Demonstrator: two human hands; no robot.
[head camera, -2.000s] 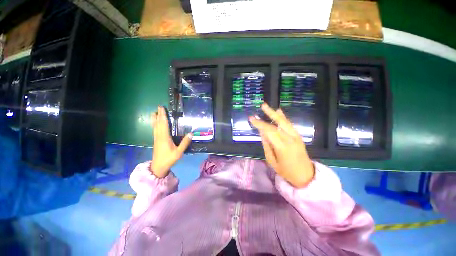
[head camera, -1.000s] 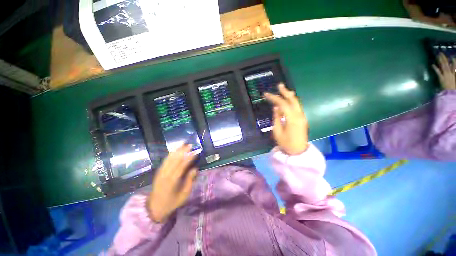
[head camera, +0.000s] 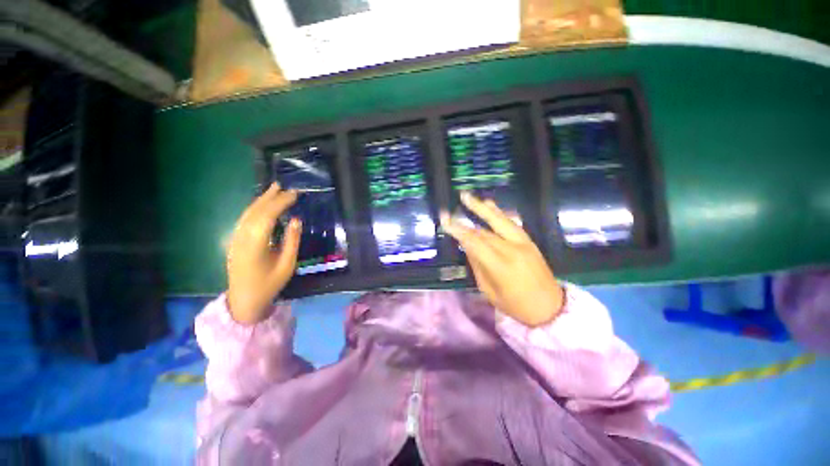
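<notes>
A black four-slot tray (head camera: 539, 150) lies on the green bench with a smartphone in each slot. The leftmost phone (head camera: 314, 223) has a mostly dark screen with red and green patches at the bottom. The second phone (head camera: 396, 200) and third phone (head camera: 480, 164) show rows of green text. The rightmost phone (head camera: 592, 182) shows dim text and a bright reflection. My left hand (head camera: 262, 255) is over the left edge of the leftmost phone, fingers apart, holding nothing. My right hand (head camera: 505, 264) is over the lower part of the third phone, fingers spread, holding nothing.
A white block with a dark rectangle (head camera: 391, 36) stands on a tan wooden board (head camera: 573, 23) beyond the tray. A tall black stack of trays (head camera: 118, 218) is at the left. Part of another person's pink sleeve (head camera: 803, 305) shows at the right edge.
The view has swung back left and levelled. My left hand has moved from the second phone to the leftmost one. My right hand has moved from the rightmost phone to the third.
</notes>
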